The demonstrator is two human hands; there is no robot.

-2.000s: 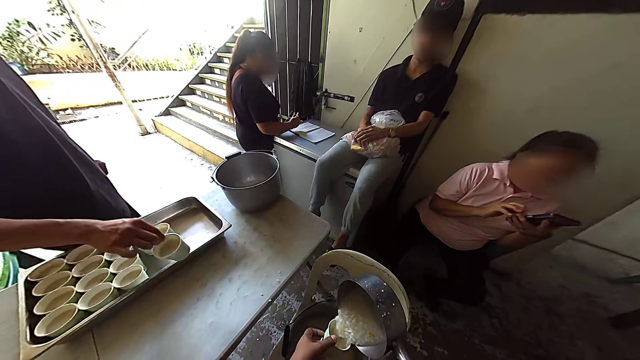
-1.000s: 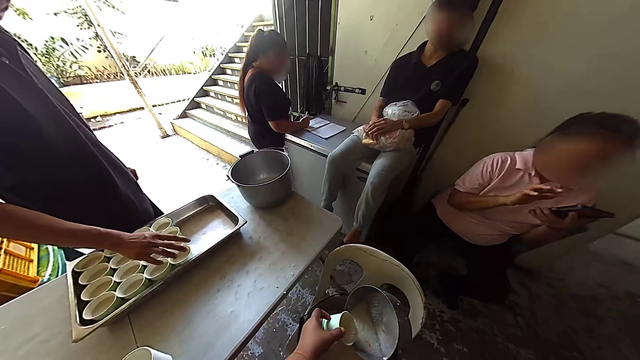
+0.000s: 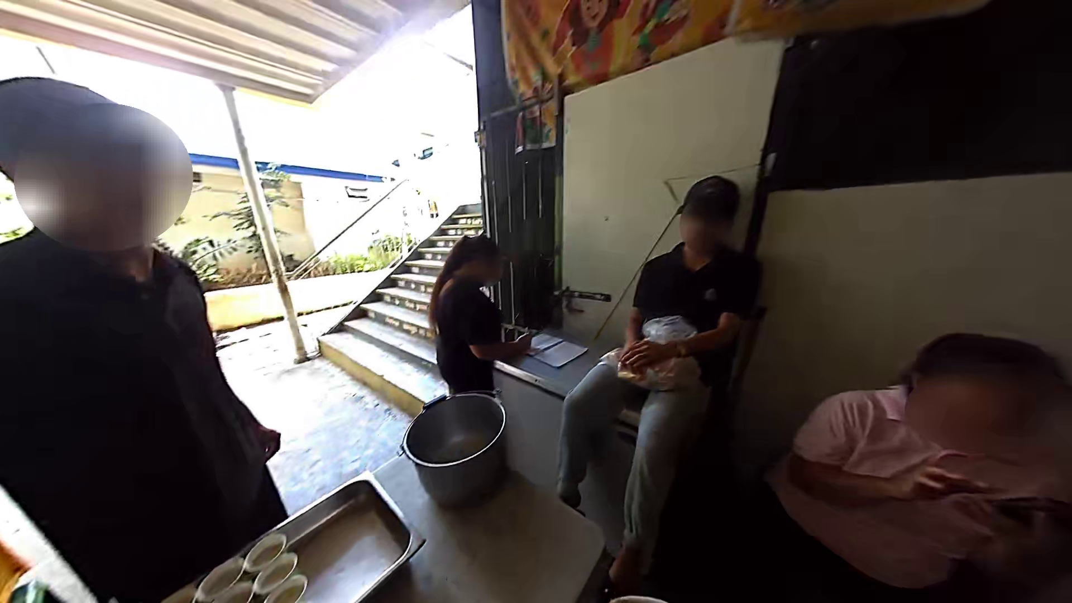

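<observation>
Neither my left hand nor my right hand shows in the head view. At the lower left, a metal tray (image 3: pixel 362 536) rests on the table, with several small cups (image 3: pixel 276 573) grouped in its left part. Behind the tray's right end, a large metal pot (image 3: pixel 456 452) with a raised rim stands on the table (image 3: pixel 519 536). A small piece of a pale rim (image 3: pixel 638 600) shows at the bottom edge; what it belongs to is cut off.
One person (image 3: pixel 109 377) stands beside the tray at left. Another (image 3: pixel 469 327) stands by a counter with an open notebook (image 3: pixel 556 350). A seated person (image 3: pixel 695 293) holds a plastic bag (image 3: pixel 668 356). A person in pink (image 3: pixel 879 502) holds a dark device at lower right. Stairs (image 3: pixel 394 314) rise behind.
The view has tilted up, so the hand with a cup and the pot of white food seen earlier are out of frame. The co-worker's hand no longer shows over the cups.
</observation>
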